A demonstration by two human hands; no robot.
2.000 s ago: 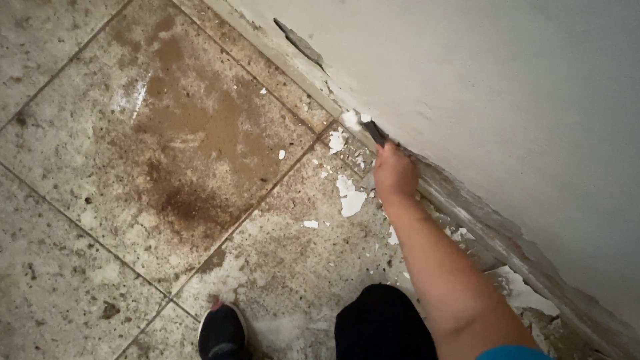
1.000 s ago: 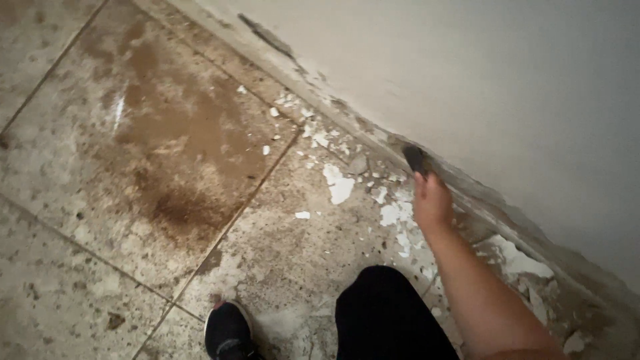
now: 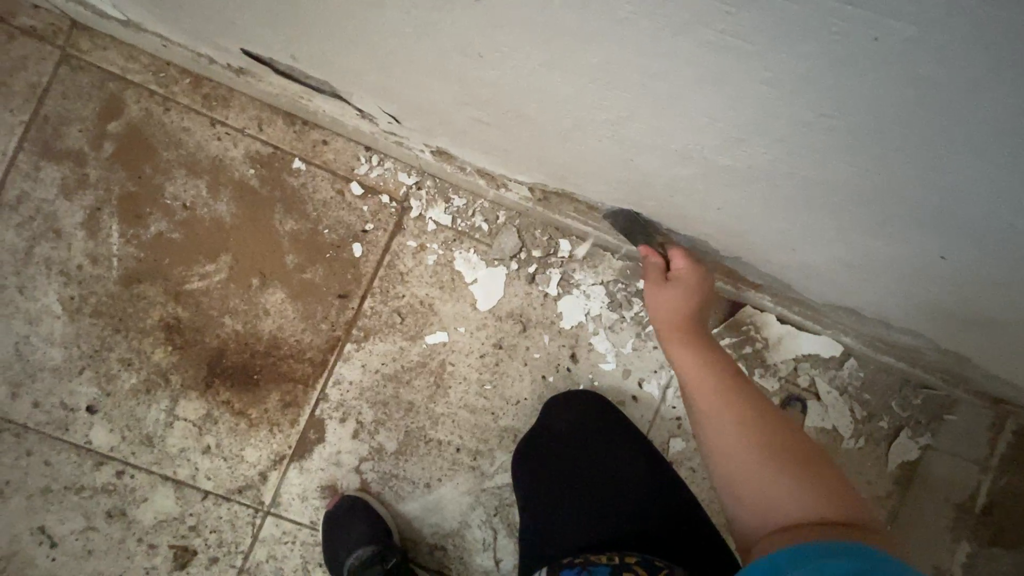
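Note:
My right hand (image 3: 678, 294) is closed around a flat, dark scraper (image 3: 634, 227), whose blade touches the damaged strip at the foot of the white wall (image 3: 720, 104). My fingers cover its handle. Plaster has come away along the wall's base, leaving a rough, brownish band (image 3: 560, 204). White paint flakes (image 3: 488, 286) and a grey plaster chunk (image 3: 506, 242) lie on the floor beside the wall. Of my left hand nothing shows.
Stained floor tiles (image 3: 216, 240) spread out to the left. My knee (image 3: 592, 464) in black cloth and a dark shoe (image 3: 358, 532) are at the bottom. More peeled flakes (image 3: 788, 340) lie right of my forearm. A dark crack (image 3: 296, 74) opens in the wall at upper left.
My right hand has moved along the wall's base, down and to the right, with the scraper in it. More flakes and crumbs lie on the floor beside the wall. The view has shifted.

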